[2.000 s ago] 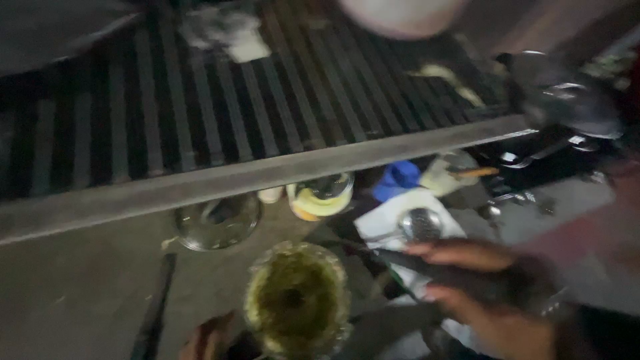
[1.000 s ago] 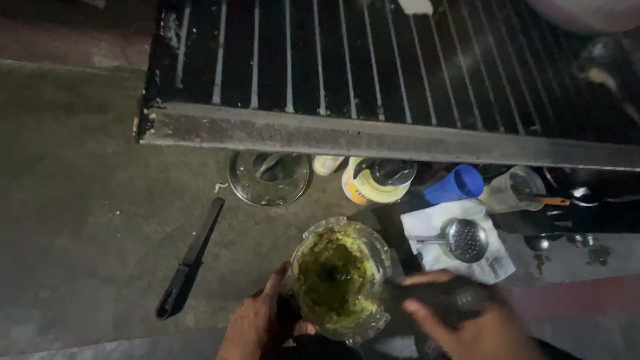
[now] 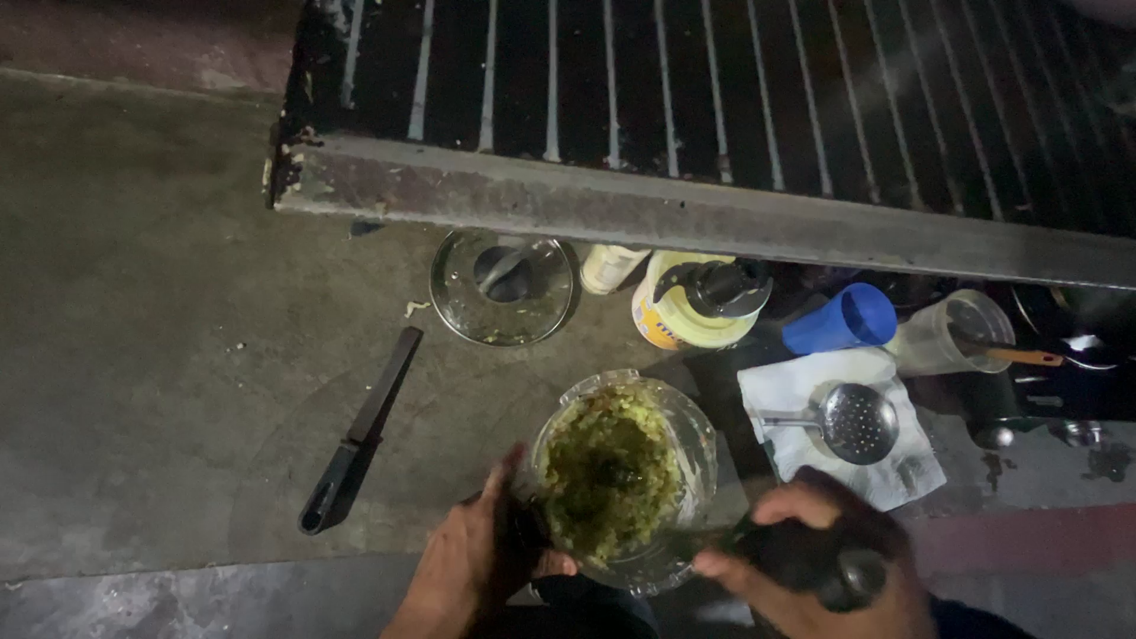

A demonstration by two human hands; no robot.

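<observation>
A clear plastic food-processor bowl [image 3: 688, 444] stands tilted near the lower middle, with chopped green food [image 3: 608, 470] inside and smeared on its wall. My left hand [image 3: 484, 550] grips the bowl's dark handle at the left side. In my right hand [image 3: 821, 559] is a black-handled utensil [image 3: 790, 555], whose far end reaches the bowl's lower right rim; its tip is hard to make out. To the right, a perforated metal skimmer [image 3: 858, 423] lies on a white paper towel [image 3: 905, 475]. A black food-processor blade [image 3: 723, 286] rests on a yellow-lidded tub [image 3: 661, 324].
A black-handled knife [image 3: 362, 430] lies on the floor at left. Behind the bowl are a glass pot lid [image 3: 532, 319], a blue plastic cup [image 3: 821, 324] and a clear container [image 3: 927, 337]. A low metal rack [image 3: 621, 209] overhangs the back.
The right hand with the black-handled utensil has come closer to the bowl's lower rim since the earliest frame. The view has shifted and now shows more floor at left.
</observation>
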